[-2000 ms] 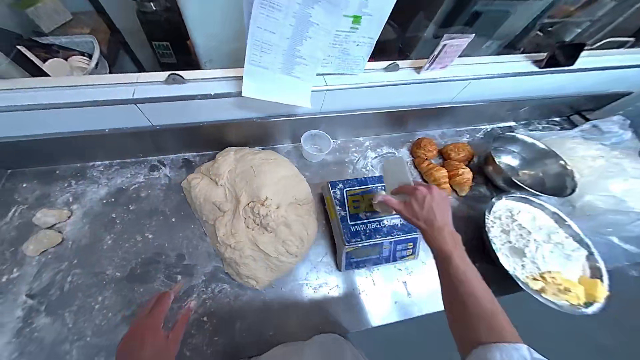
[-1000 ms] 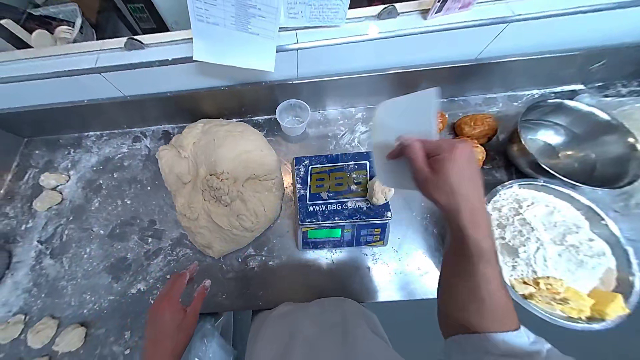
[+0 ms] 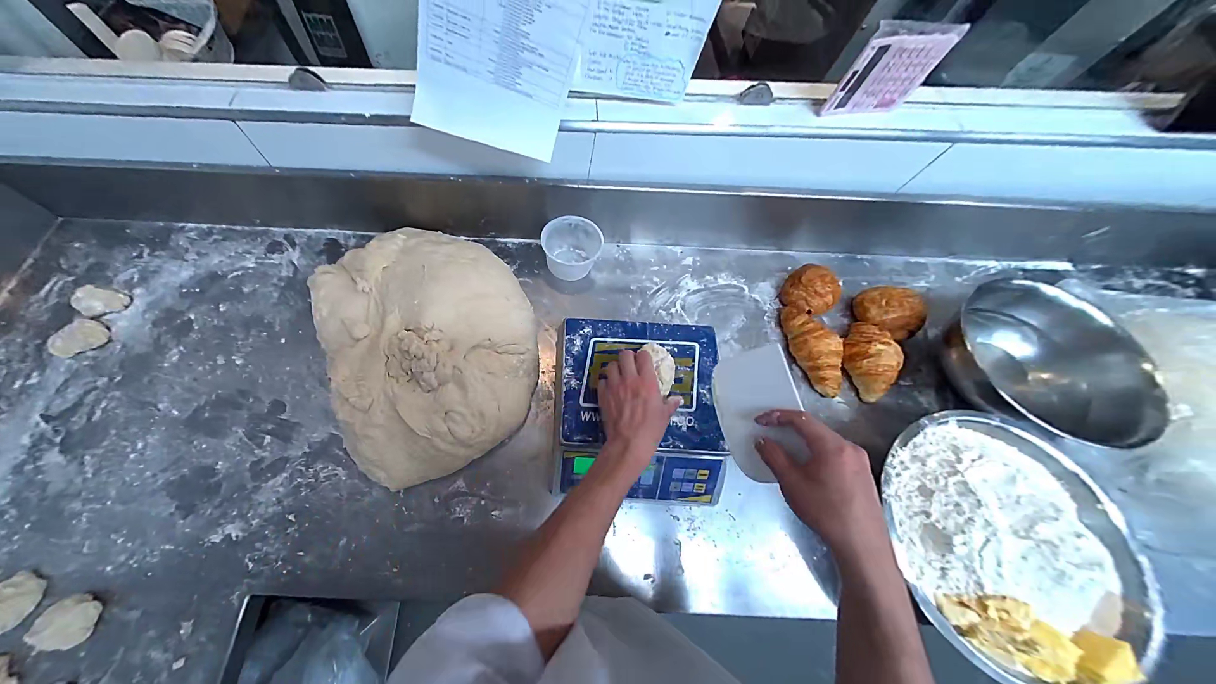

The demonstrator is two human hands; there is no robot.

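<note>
A blue digital scale (image 3: pixel 638 380) stands on the floured steel counter. My left hand (image 3: pixel 635 404) is over its platform, with the fingers at a small dough piece (image 3: pixel 657 369); whether they grip it cannot be told. My right hand (image 3: pixel 817 470) holds a white plastic dough scraper (image 3: pixel 755 404) just right of the scale. To the scale's left lies a large mass of dough (image 3: pixel 446 351) with a rough patch in its middle. Small flat dough pieces lie farther left, two near the back (image 3: pixel 79 337) and several at the front (image 3: pixel 65 622).
A small clear plastic cup (image 3: pixel 572 249) stands behind the scale. Croissants (image 3: pixel 872 361) and round pastries (image 3: pixel 888 312) lie to the right, beside a tilted steel bowl (image 3: pixel 1064 361). A bowl of flour (image 3: pixel 997 513) and butter (image 3: pixel 1045 651) is at the right front. Papers (image 3: pixel 503 66) hang above the backsplash.
My left hand has moved from the counter's front edge onto the scale, by the dough piece. My right hand has lowered the scraper toward the counter beside the scale.
</note>
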